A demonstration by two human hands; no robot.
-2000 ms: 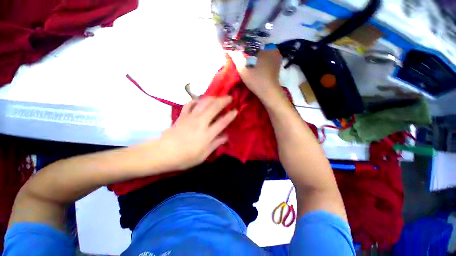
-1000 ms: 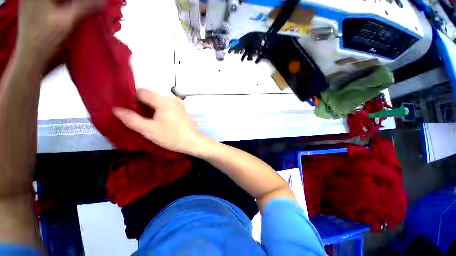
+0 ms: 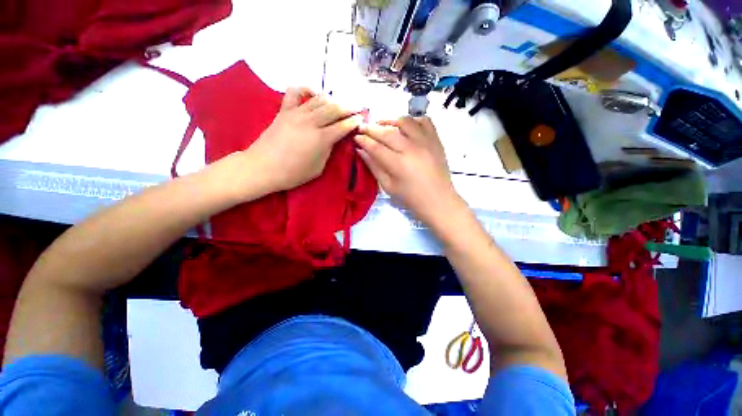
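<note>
A red garment panel (image 3: pixel 236 101) lies on the white table in front of me, with a narrow red strap (image 3: pixel 185 148) looping from its left side. My left hand (image 3: pixel 303 142) and my right hand (image 3: pixel 409 162) meet at the panel's upper right edge and pinch it between their fingertips. The pinched edge is just left of and below the sewing machine's presser foot and needle area (image 3: pixel 416 80), not under it. The fingers partly hide the edge. Part of the panel hangs toward my lap.
A dark red heap (image 3: pixel 89 41) lies at the table's upper left. Right of the needle are a black rectangle (image 3: pixel 553 146) and a green cloth rag (image 3: pixel 643 199). Red strips (image 3: pixel 635 248) hang at the right edge. Scissors (image 3: pixel 464 351) lie on a white board beside my lap.
A second ago my left hand was far left, and my right hand was on red cloth at the table's front edge. Now both hands have come together on a panel near the needle.
</note>
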